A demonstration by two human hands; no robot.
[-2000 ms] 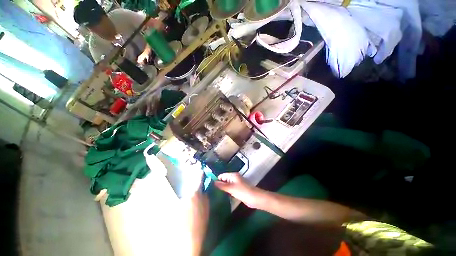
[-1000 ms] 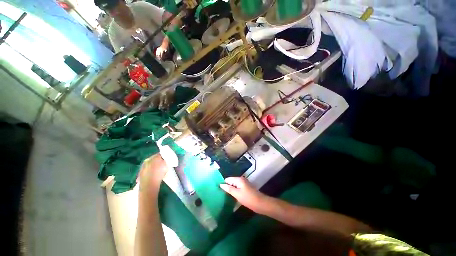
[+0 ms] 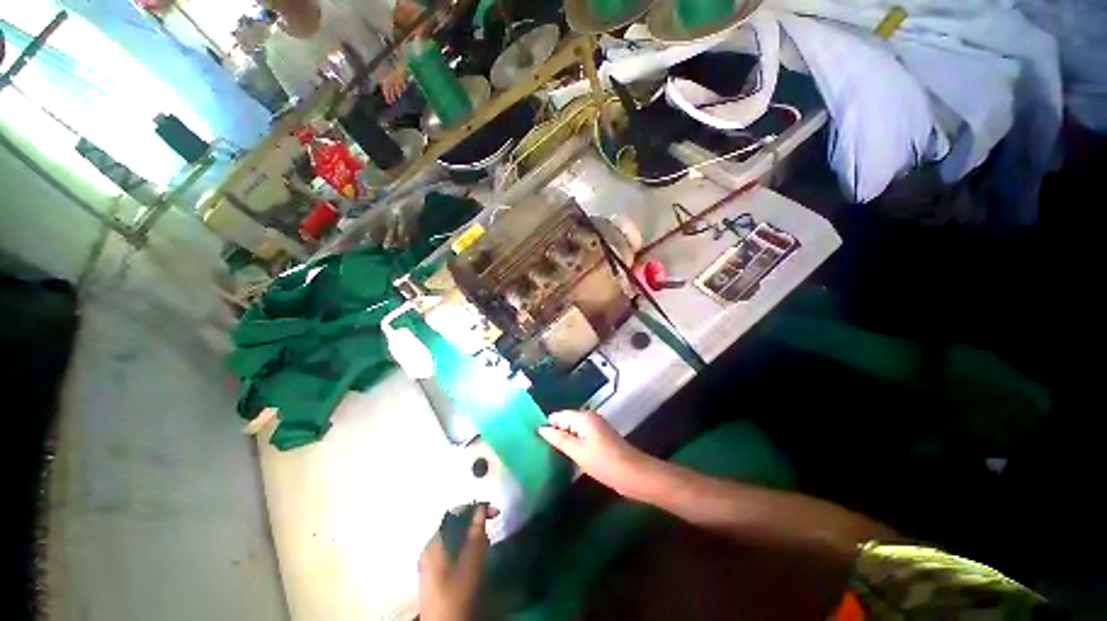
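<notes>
A green fabric strip (image 3: 516, 434) lies flat from the bright needle area of the overlock machine (image 3: 546, 277) down over the table edge. My right hand (image 3: 583, 443) pinches the strip's right edge. My left hand (image 3: 457, 560) is low at the table's front, with dark green fabric (image 3: 458, 529) between its fingers. Glare hides the presser foot and the strip's upper part. A crumpled heap of green cut pieces (image 3: 318, 342) lies on the table left of the machine.
A parts tray (image 3: 749, 262) and a small red item (image 3: 652, 275) lie right of the machine. A narrow dark green tape (image 3: 670, 337) crosses the table there. Behind are thread cones (image 3: 437, 83), a red bottle (image 3: 331, 165), white fabric (image 3: 868, 109) and a person (image 3: 304, 49).
My left hand has moved from beside the green heap down to the table's front and now has dark green fabric in it. My right hand has stayed at the strip's edge.
</notes>
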